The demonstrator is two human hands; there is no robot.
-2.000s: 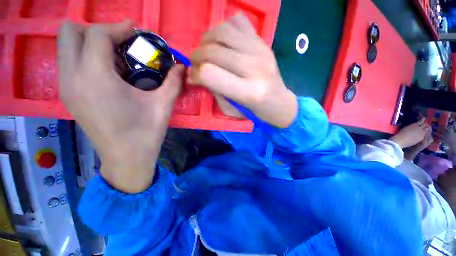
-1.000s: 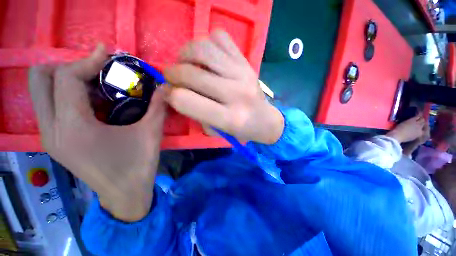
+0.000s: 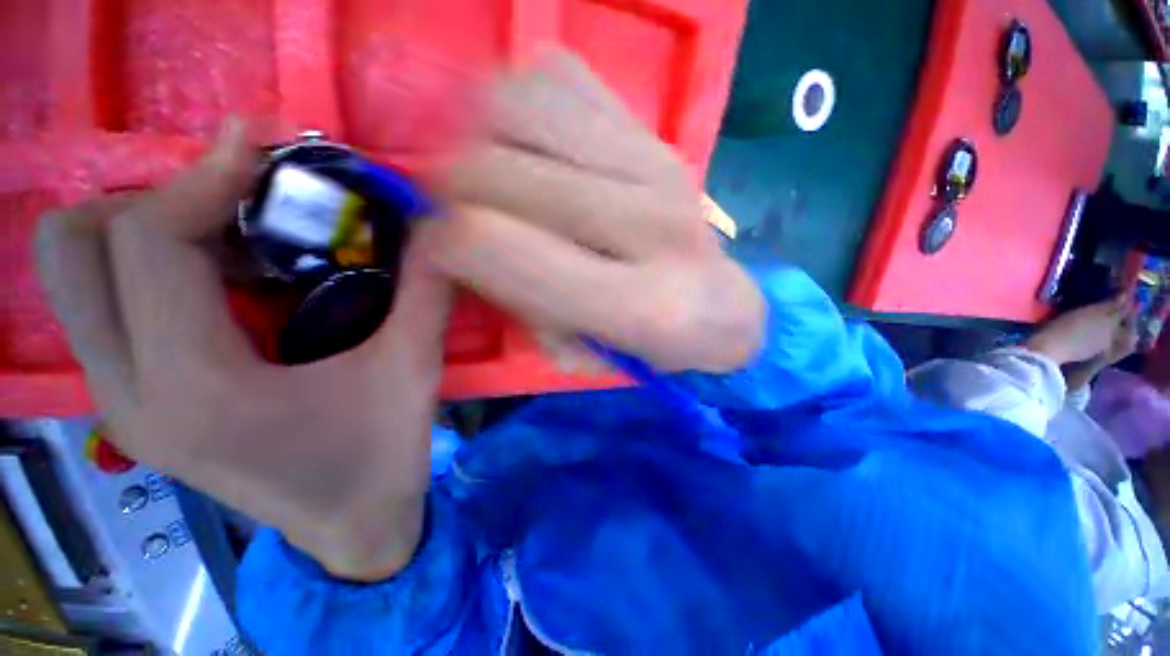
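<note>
My left hand point(image 3: 257, 385) holds an opened round device point(image 3: 314, 224) over the red foam tray point(image 3: 590, 336), its fingers around the black rim. The device's housing shows a silver-white rectangle and yellow tape. Its black cover disc point(image 3: 336, 314) hangs at the lower side, towards my palm. My right hand point(image 3: 597, 218), blurred, holds a thin blue stick point(image 3: 398, 190). The stick's front end is at the housing's right edge; whether it touches is blurred. Its rear end comes out below my right hand.
A white ring point(image 3: 812, 100) lies on the green bench point(image 3: 821, 167). A flat red foam pad point(image 3: 1014, 192) to the right holds paired discs point(image 3: 956, 171). A yellow strip point(image 3: 719, 215) shows at the tray corner. A machine front with buttons point(image 3: 135, 497) is lower left. Another person's hands point(image 3: 1091, 336) are far right.
The tray, bench and pad have shifted in view. The device's cover disc now sits lower and more apart from the housing. Both hands keep their holds on the device and the stick.
</note>
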